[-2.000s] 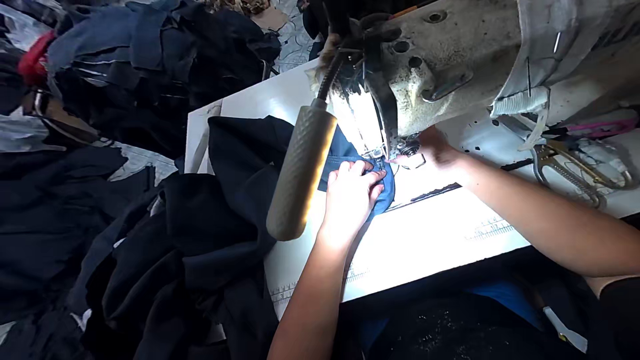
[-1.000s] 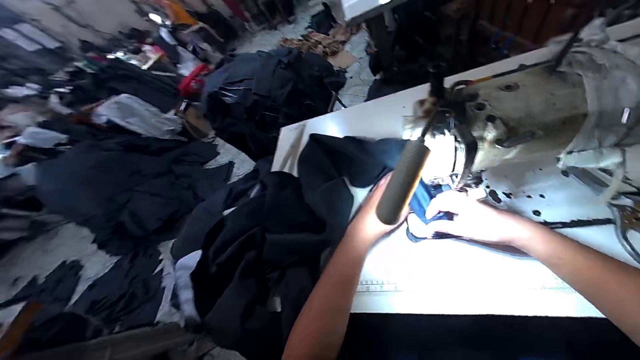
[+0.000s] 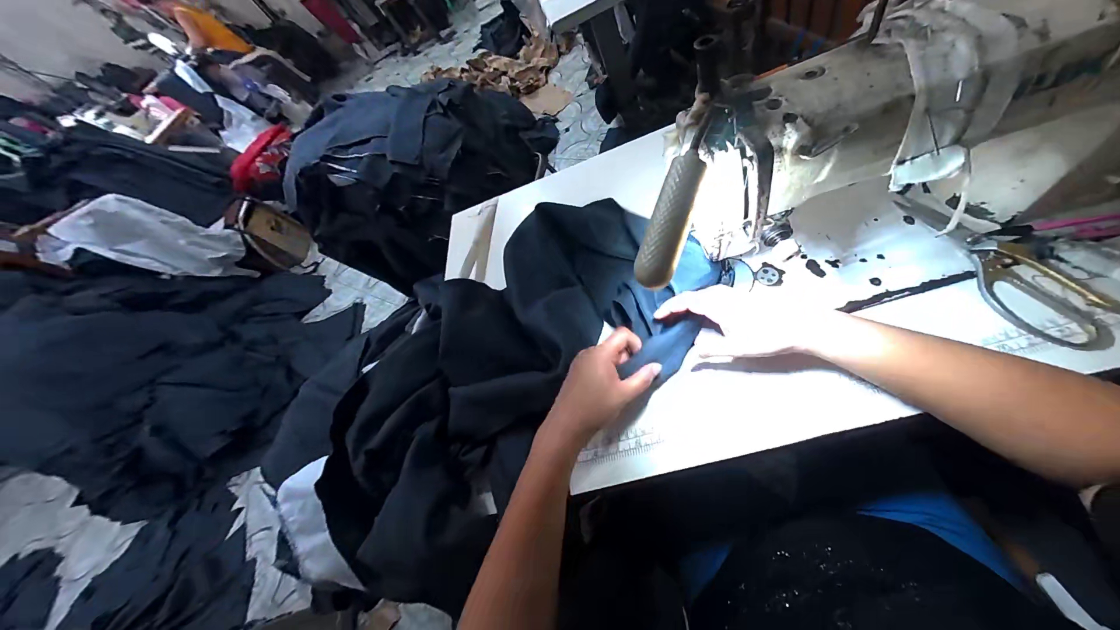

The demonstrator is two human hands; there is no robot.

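Observation:
Dark fabric (image 3: 472, 350) spreads over the left side of a white sewing table (image 3: 752, 411) and hangs off its edge. My left hand (image 3: 604, 381) pinches the near edge of this cloth between thumb and fingers. Close to it on the right, my right hand (image 3: 744, 319) holds a fold of the cloth, brightly lit, just in front of the needle area of a sewing machine (image 3: 822, 131). The cloth's bluish lit part (image 3: 691, 267) lies beside the presser foot. A lamp with a textured tan handle (image 3: 672, 219) hangs in front of the machine head and hides part of it.
Metal scissors (image 3: 1032, 297) lie at the table's right. White cloth strips (image 3: 932, 114) hang on the machine arm. Dark cloth heaps (image 3: 411, 166) cover the floor behind and at left (image 3: 149, 376), with a red cloth (image 3: 261, 157). A person in an orange top (image 3: 210, 31) is far back left.
The view has swung left and up since the first frame. Both hands have moved from beside the needle to the cloth in front of it, and my left hand has shifted toward the near edge.

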